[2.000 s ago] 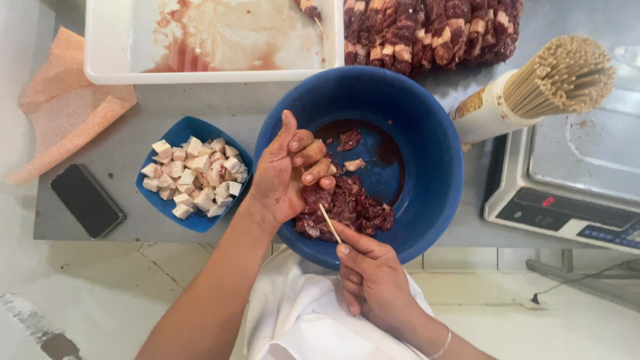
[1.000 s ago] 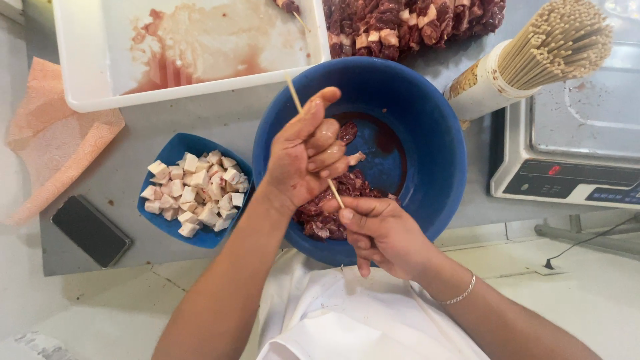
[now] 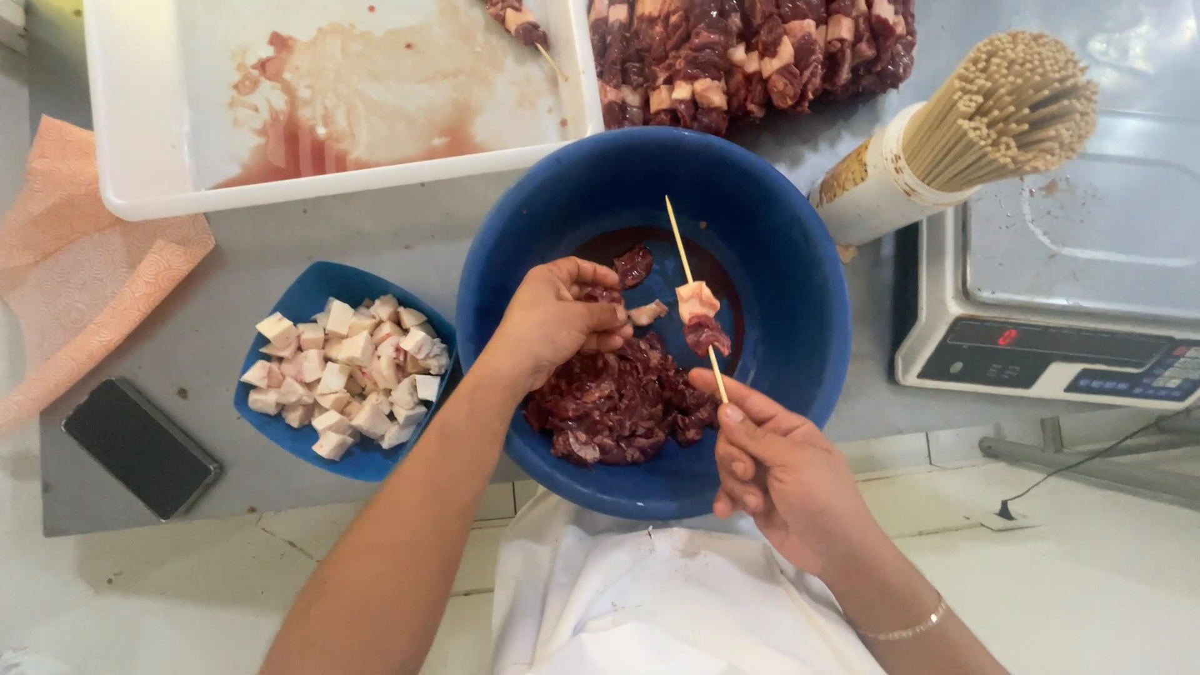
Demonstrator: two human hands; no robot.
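Observation:
Between thumb and fingers of my right hand (image 3: 769,450) is the lower end of a wooden skewer (image 3: 679,239), its tip pointing up and away over the blue plastic basin (image 3: 806,262). A pale fat cube (image 3: 697,302) and a dark red meat piece (image 3: 706,335) are threaded on it, touching. My left hand (image 3: 572,314) is over the basin with its fingertips closed on a piece of dark meat (image 3: 602,295), partly hidden by the fingers. Below it lies a heap of cut raw meat (image 3: 623,403). A small blue bowl (image 3: 281,448) of white fat cubes stands left of the basin.
A white tray (image 3: 375,178) with a skewer and red liquid lies behind, beside stacked meat skewers (image 3: 741,56). At right stand a tub (image 3: 877,183) of bare skewers (image 3: 1003,112) and a digital scale (image 3: 1050,356). A phone (image 3: 141,448) and patterned paper (image 3: 141,267) are at left.
The skewer was bare two seconds ago and now carries fat and meat. My left hand has come off the skewer and moved down into the basin.

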